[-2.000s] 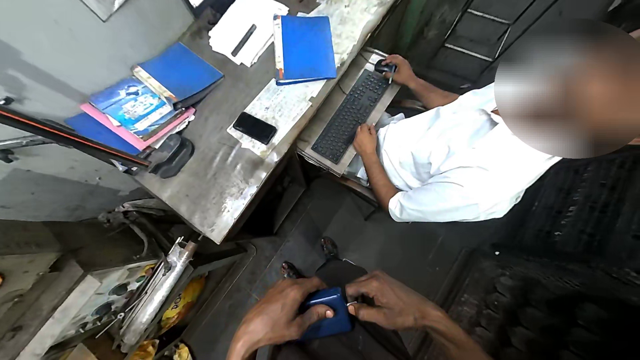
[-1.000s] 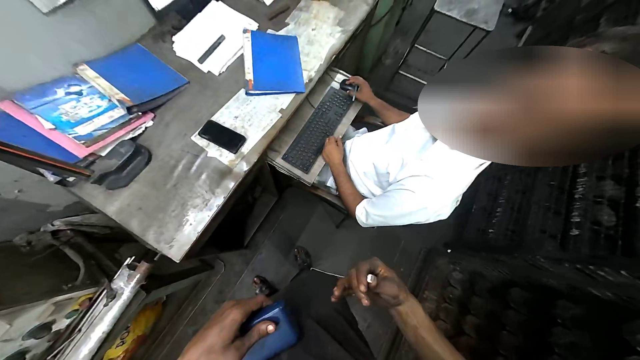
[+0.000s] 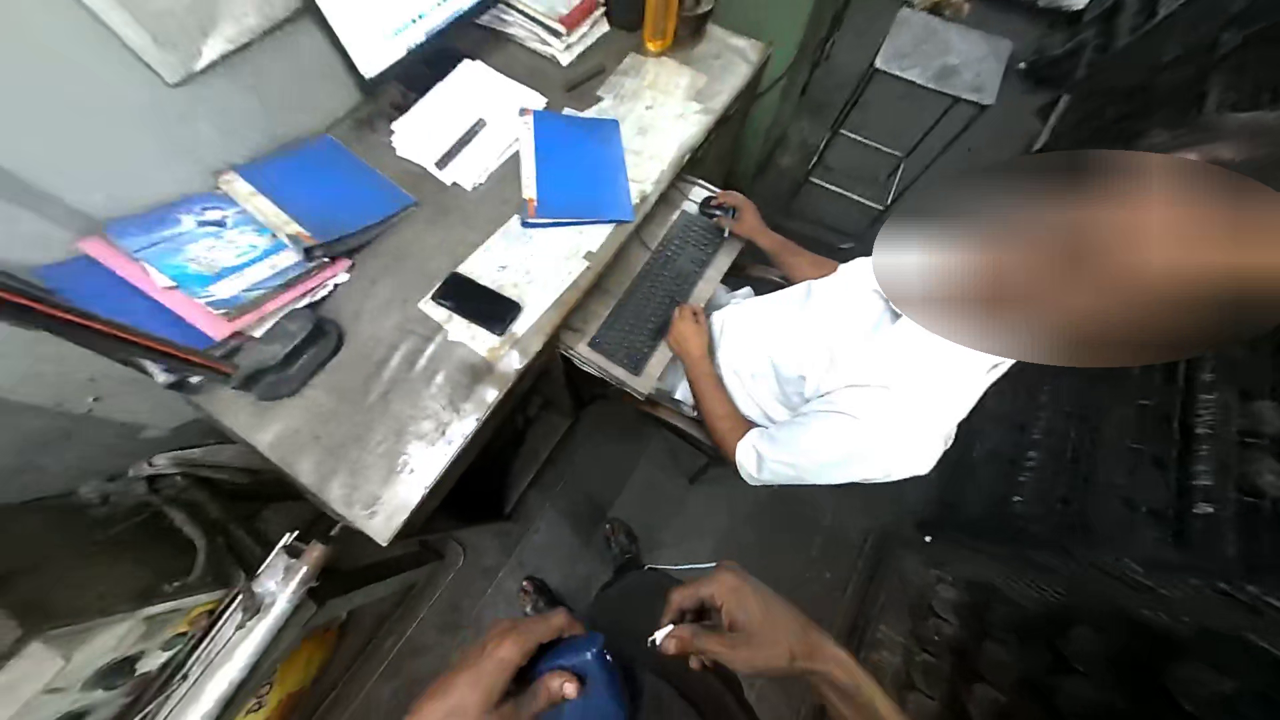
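Observation:
My left hand (image 3: 510,665) is closed around a blue case (image 3: 585,675) at the bottom of the view, above my lap. Just right of it, my right hand (image 3: 745,625) pinches a small white piece (image 3: 661,634) between thumb and fingers; what the piece is cannot be told. A thin white cable or cord (image 3: 682,566) shows beside the fingers of that hand. The two hands are apart.
A person in a white shirt (image 3: 840,380) sits at a keyboard (image 3: 660,290) and mouse (image 3: 716,208). The worn desk (image 3: 380,400) bears a black phone (image 3: 476,302), a blue folder (image 3: 578,168), papers and more folders. A stool (image 3: 940,55) stands behind.
Two seconds ago both my hands were on the blue case. My right hand has since come away from it to the right and now shows the small white piece in its fingers.

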